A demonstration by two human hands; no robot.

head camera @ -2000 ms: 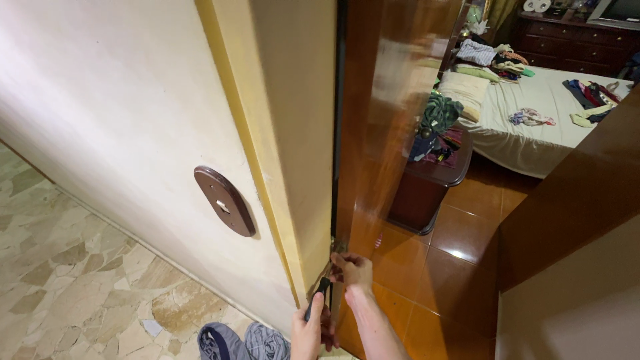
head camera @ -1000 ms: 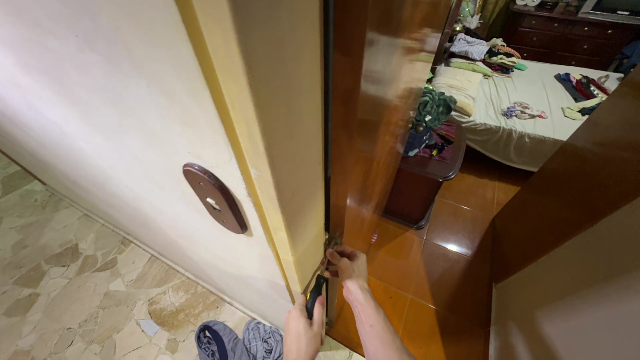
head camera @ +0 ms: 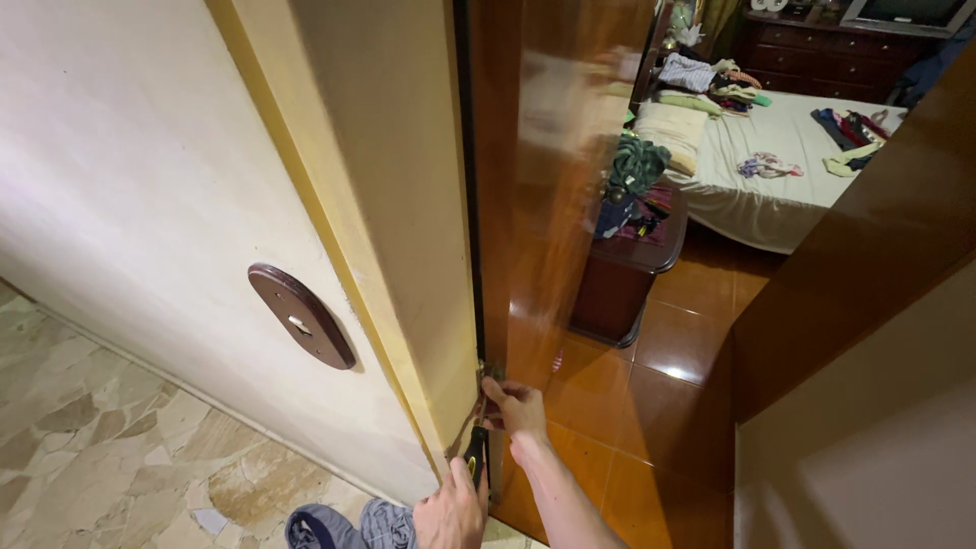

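Note:
My left hand point(head camera: 451, 503) is closed round the black handle of a screwdriver point(head camera: 476, 456), low beside the cream door frame point(head camera: 396, 229). The tool's shaft points up along the edge of the brown wooden door point(head camera: 499, 229). My right hand point(head camera: 518, 412) is at the upper end of the shaft, its thumb and fingers bent close to a small metal hinge or plate point(head camera: 492, 370) at the door's edge. Whether those fingers hold the shaft or the metal part cannot be told. The tip of the screwdriver is hidden.
A brown switch plate point(head camera: 302, 316) is on the white wall at left. Grey shoes or slippers point(head camera: 320, 526) lie on the stone floor below. Beyond the door are a nightstand point(head camera: 633, 259), a bed point(head camera: 762, 191) with clothes and a dresser point(head camera: 831, 53). Another brown wooden panel point(head camera: 862, 252) slants at right.
Both hands stay at the same part of the door edge. The left hand and the screwdriver handle have shifted slightly; little else has plainly changed.

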